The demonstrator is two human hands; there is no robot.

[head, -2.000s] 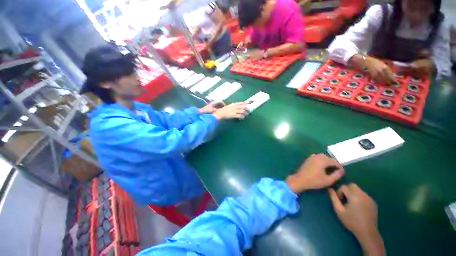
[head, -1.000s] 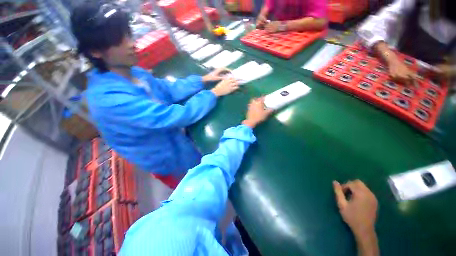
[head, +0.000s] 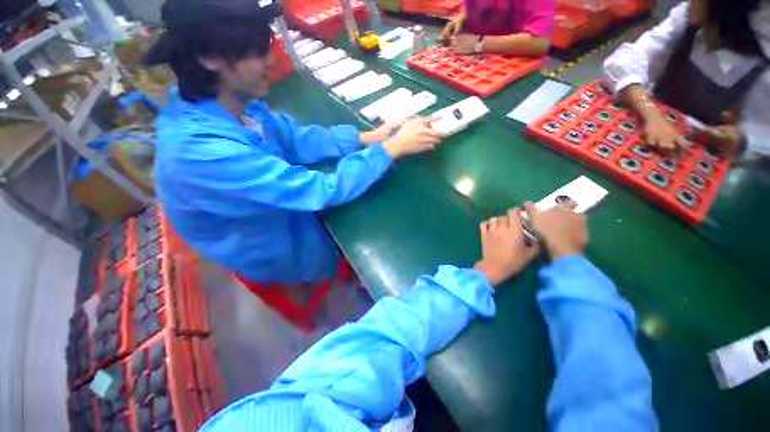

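A long white retail gift box (head: 587, 192) with a dark watch picture lies tilted on the green belt, in front of my hands. My left hand (head: 507, 245) is at its near end, fingers bent around the end. My right hand (head: 561, 228) is over the same near end, beside my left hand, and covers part of the box. Fingertips of both hands meet at a small dark and pale spot whose detail I cannot tell. Another white gift box (head: 743, 358) lies at the right edge, cut off by the picture.
A worker in a blue smock (head: 245, 169) at the left touches a white box (head: 462, 116). More white boxes lie beyond. Red watch trays (head: 620, 148) and a white sheet (head: 539, 101) lie across the belt (head: 405, 245), near two other workers. Stacked red crates (head: 139, 295) stand lower left.
My left hand has come back from the farther box. My right hand has moved forward to join it at a nearer box. The farther box is now at the blue-smocked worker's hands.
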